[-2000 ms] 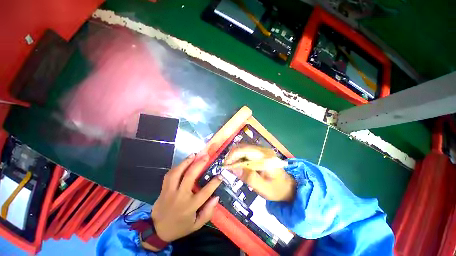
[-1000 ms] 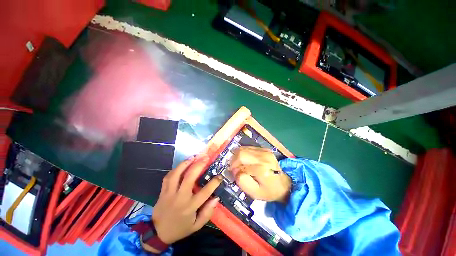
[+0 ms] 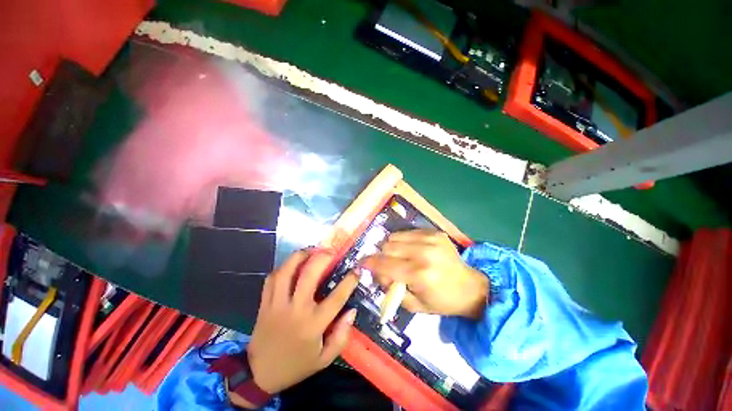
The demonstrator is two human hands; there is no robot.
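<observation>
An opened tablet (image 3: 431, 341) lies in a red-orange frame (image 3: 365, 210) in front of me, its board and silvery shields partly hidden by my hands. My left hand (image 3: 297, 325) rests palm down over the frame's left side, fingers spread, fingertips at the board's edge; it holds nothing that I can see. My right hand (image 3: 433, 273) is over the board, fingers curled, holding a pale slim tool (image 3: 392, 303) that sticks out below the fingers. The fingertips near the board are close to the left fingertips. What they touch is hidden.
Black sheets (image 3: 249, 208) lie in a row left of the frame. Tablets in frames (image 3: 522, 88) sit beyond the chipped white edge (image 3: 337, 102). A grey post (image 3: 642, 152) stands at right. Red frames (image 3: 144, 341) are stacked lower left and right. A dark block (image 3: 60, 124) lies upper left.
My right hand has opened out slightly, and the tool now points down toward the battery side. My left hand has hardly moved. The tablets beyond the edge have shifted right in view.
</observation>
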